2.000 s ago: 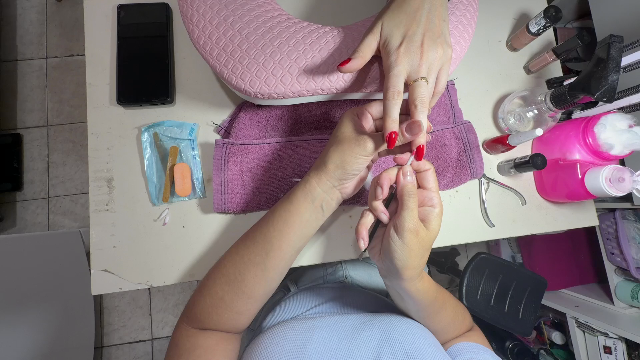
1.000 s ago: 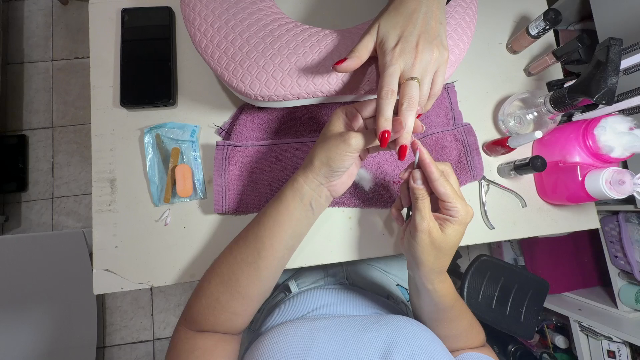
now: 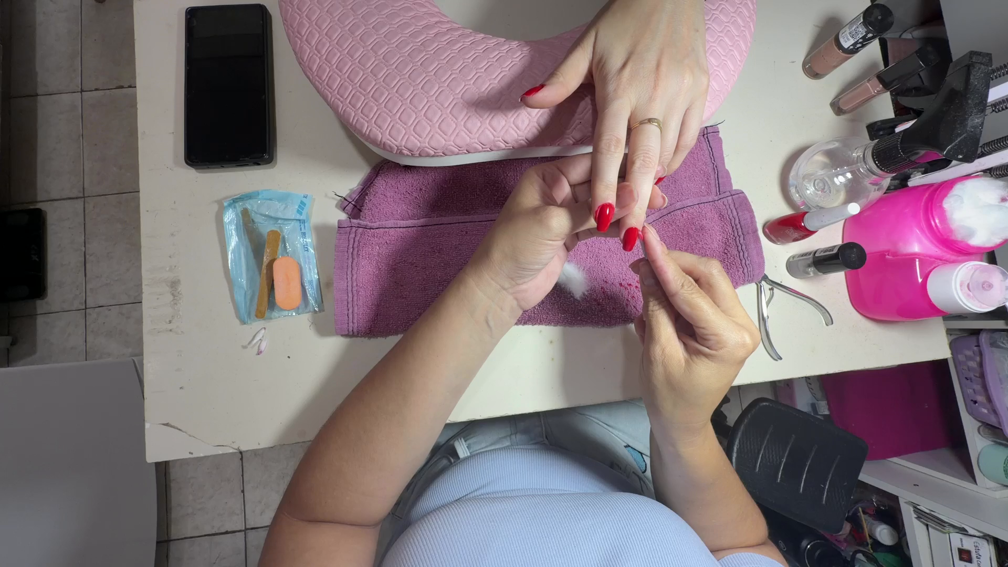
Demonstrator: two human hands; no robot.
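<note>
Another person's hand, with red-painted nails and a ring, reaches down over the pink padded armrest. My left hand holds that hand's fingers from below. At the nail of the ringed finger, my right hand pinches something thin, mostly hidden by my fingers; I cannot tell what it is. Beneath lies a folded purple towel, with a tuft of white cotton on it between my hands and small red marks near my right fingertips.
Left on the table are a black phone and a blue packet with an orange buffer block. To the right lie cuticle nippers, a red polish bottle, a clear spray bottle and a pink bottle near cotton.
Two seconds ago my right hand was closer to my left, with a dark tool showing below it. It has moved right, and the cotton tuft now shows on the towel.
</note>
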